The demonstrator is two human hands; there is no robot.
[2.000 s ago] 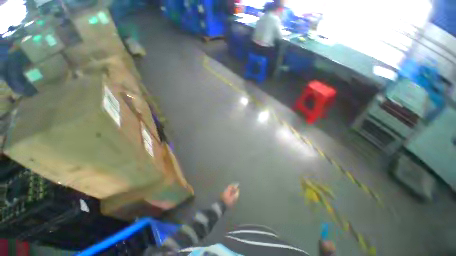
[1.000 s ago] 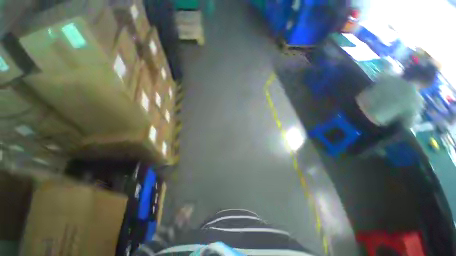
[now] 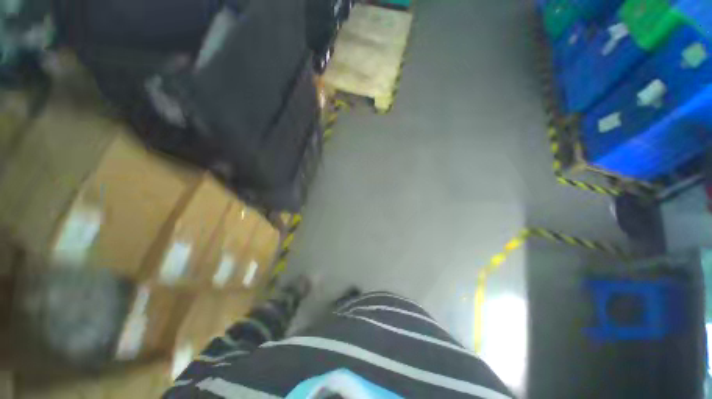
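My left hand point(image 3: 298, 285) is small and blurred at the lower left of centre, beside the striped sleeve and in front of the brown cartons; whether it holds anything cannot be told. My right hand is not in view. Nearest in front of me are the grey floor point(image 3: 406, 203) and, on the left, stacked brown cartons point(image 3: 148, 218) with white labels.
Black wrapped or covered goods point(image 3: 242, 101) stand beyond the cartons. A pale wooden pallet point(image 3: 367, 51) lies ahead. Blue totes point(image 3: 648, 101) and a green tote point(image 3: 652, 22) are stacked at the upper right. A blue stool point(image 3: 628, 308) is at the lower right. Yellow-black tape marks the floor.
I have moved forward along the aisle. The seated person, red stool and bench have left the view; the pallet and blue totes are nearer. My right hand, seen earliest, is gone.
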